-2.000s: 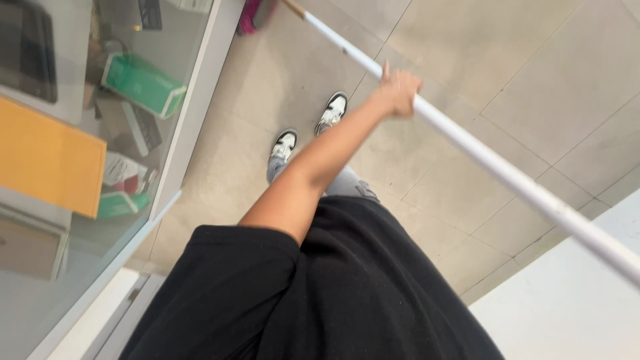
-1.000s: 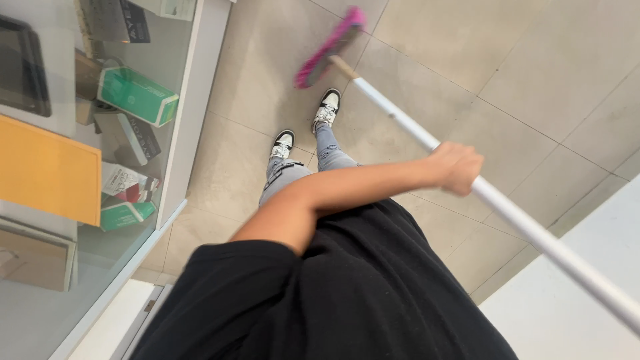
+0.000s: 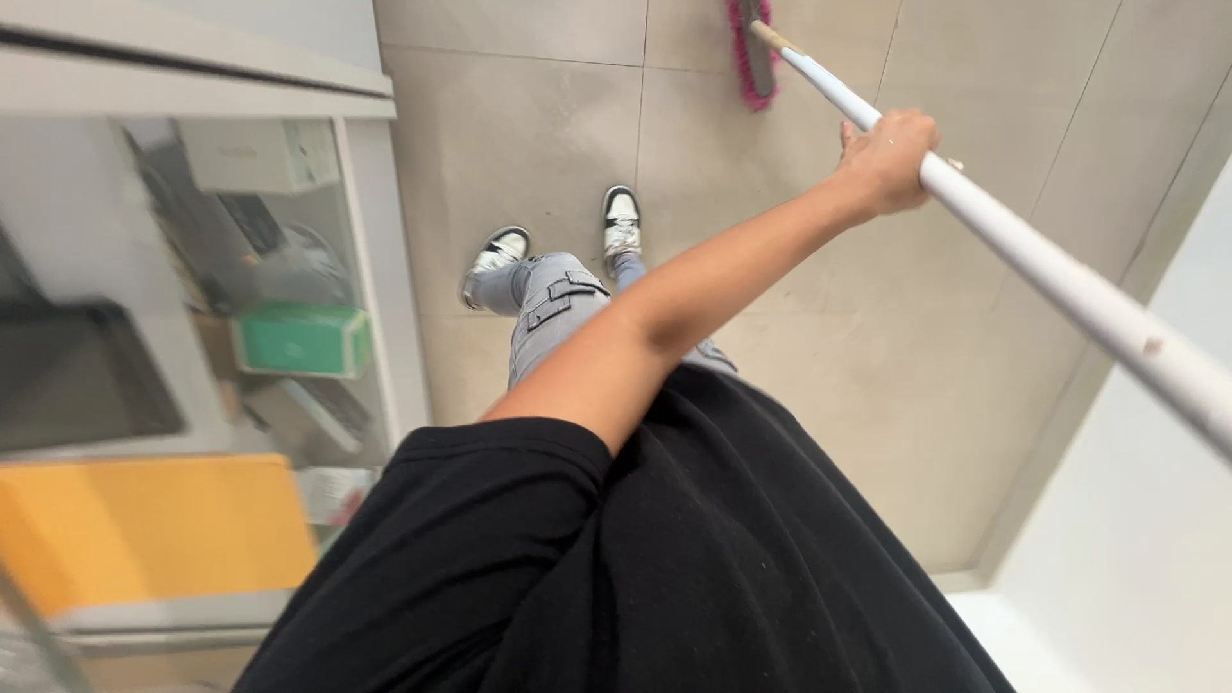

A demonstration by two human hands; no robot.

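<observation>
My left hand (image 3: pixel 887 162) is closed around the white pole (image 3: pixel 1049 252) of a dust mop, the arm reaching across my body from the left. The pole slants from the top centre down to the right edge, where its upper end is cut off. At its lower end a short wooden-coloured section joins the mop head (image 3: pixel 758 58), which has a grey back and pink fringe. The head lies on the tiled floor (image 3: pixel 539 125) ahead and to the right of my shoes, partly cut off by the top edge. My right hand is out of view.
On the left stands a glass-fronted cabinet (image 3: pixel 366 241) with a green box (image 3: pixel 303 339), a white box (image 3: pixel 255 154) and an orange panel (image 3: pixel 154 529). A white wall or panel (image 3: pixel 1145 462) borders the floor on the right. My two shoes (image 3: pixel 622 221) stand between them.
My left hand has stayed on the pole. The pink mop head was at the top left at first, then near my shoes, and is now farther right. My feet have moved apart. The view has turned.
</observation>
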